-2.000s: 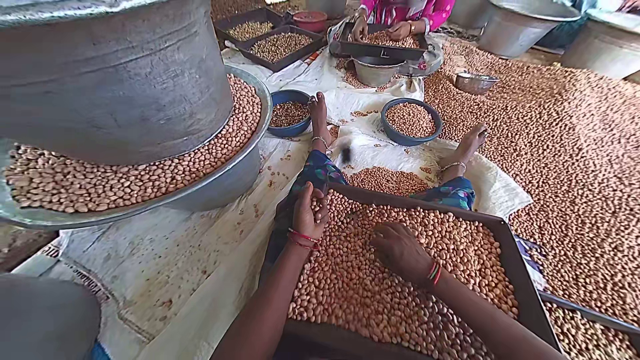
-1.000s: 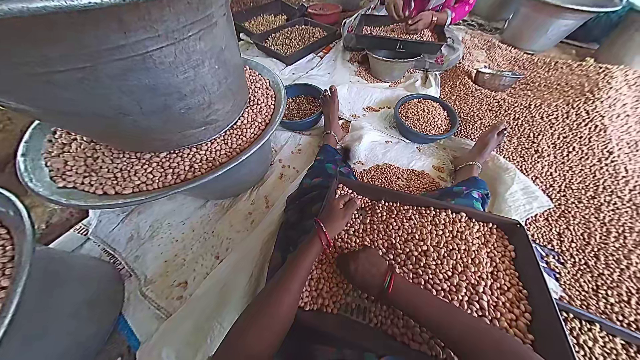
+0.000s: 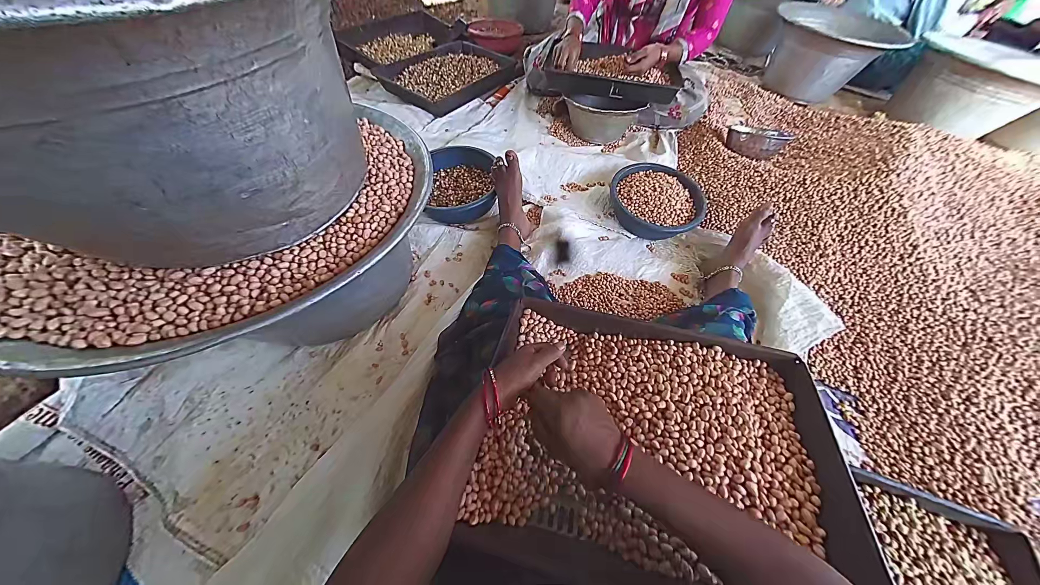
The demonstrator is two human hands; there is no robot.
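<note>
A dark rectangular tray (image 3: 800, 390) with a slotted bottom rests across my lap, full of shelled reddish-brown nuts (image 3: 691, 406) that look like peanuts. My left hand (image 3: 528, 370), with red bands at the wrist, is over the tray's left part, fingers bent. Close beside it, my right hand (image 3: 575, 431) is low over the nuts, its fingertips near the left hand's. Whether either hand holds nuts cannot be seen. Slots of the tray bottom show below my right hand. Past the tray, a small heap of nuts (image 3: 617, 295) lies on a white sheet between my legs.
Blue bowls of nuts (image 3: 624, 213) (image 3: 461, 213) stand near my feet. At left, a large metal pot (image 3: 179, 130) sits in a wide nut-filled basin (image 3: 349, 305). A huge nut pile (image 3: 910, 284) spreads at right. A person (image 3: 691, 28) works at another tray (image 3: 617, 88) ahead.
My right hand has moved from farther right in the tray toward my left hand; the two are now close together. The tray's slotted bottom shows more plainly below them.
</note>
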